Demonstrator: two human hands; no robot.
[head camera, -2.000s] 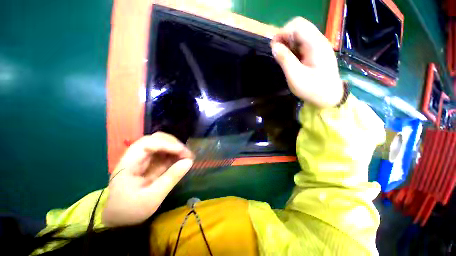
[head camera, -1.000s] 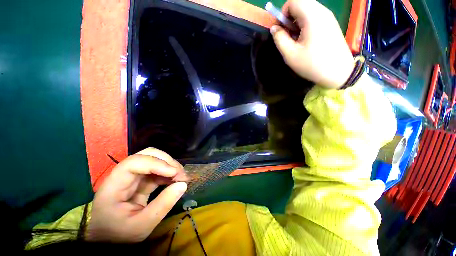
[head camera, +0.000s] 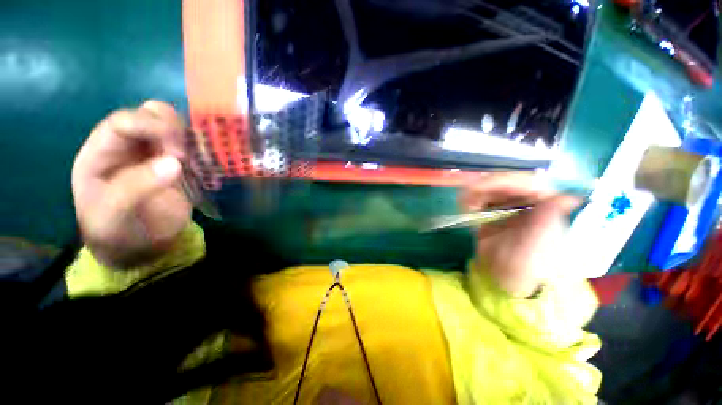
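My left hand (head camera: 131, 182) pinches a clear, limp sticker sheet (head camera: 229, 146) with rows of small dots. The sheet hangs to the right, over the lower left corner of the tray and panel, and is blurred. My right hand (head camera: 518, 229) holds slim pointed tweezers (head camera: 475, 219), tips pointing left, below the panel's near edge. It is blurred; I cannot tell whether a piece is on the tips. The glossy black LCD panel (head camera: 427, 87) has bright reflections and lies in the orange-red foam tray (head camera: 214, 63). The panel's far edge is out of view.
A white paper sheet (head camera: 613, 237) lies to the right with small blue bits (head camera: 618, 206) on it. A brown tape roll (head camera: 665, 172) stands beside a blue bin (head camera: 679, 233). Red-orange trays (head camera: 697, 289) are at the far right. The bench mat (head camera: 95, 55) is shiny green.
My right hand has come down from the panel's upper right edge to below its near edge. My left hand has moved up and left with the sheet. The view has shifted.
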